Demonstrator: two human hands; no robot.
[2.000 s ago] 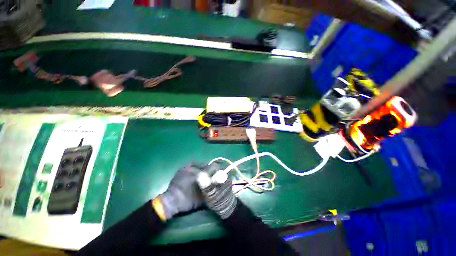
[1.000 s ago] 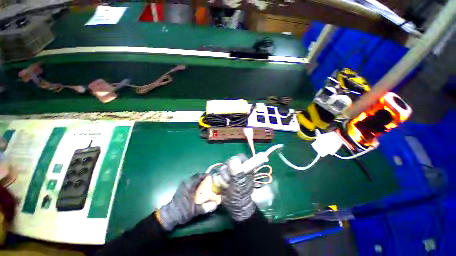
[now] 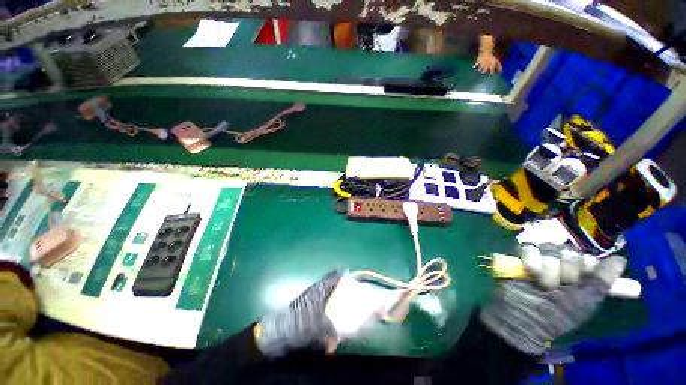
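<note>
My left hand, in a grey knit glove, holds a pale corded socket unit at the front of the green bench; the unit is blurred. Its looped cord runs up to a plug in the brown power strip. The strip's red switch is at its left end. My right hand, also gloved, is at the bench's right side and grips the white test lead. The lead's yellowish tip with metal prongs points left.
Two yellow-black test devices stand at the right by a slanted pole. A white power strip lies behind the brown strip. Pink units lie on the conveyor. A printed sheet and a person's sleeve are at left. Blue bins are at right.
My right hand has moved right with the test lead, away from my left hand. The test device's orange-red glow has gone out. A pink unit now shows on the printed sheet, and another person's hand at the back.
</note>
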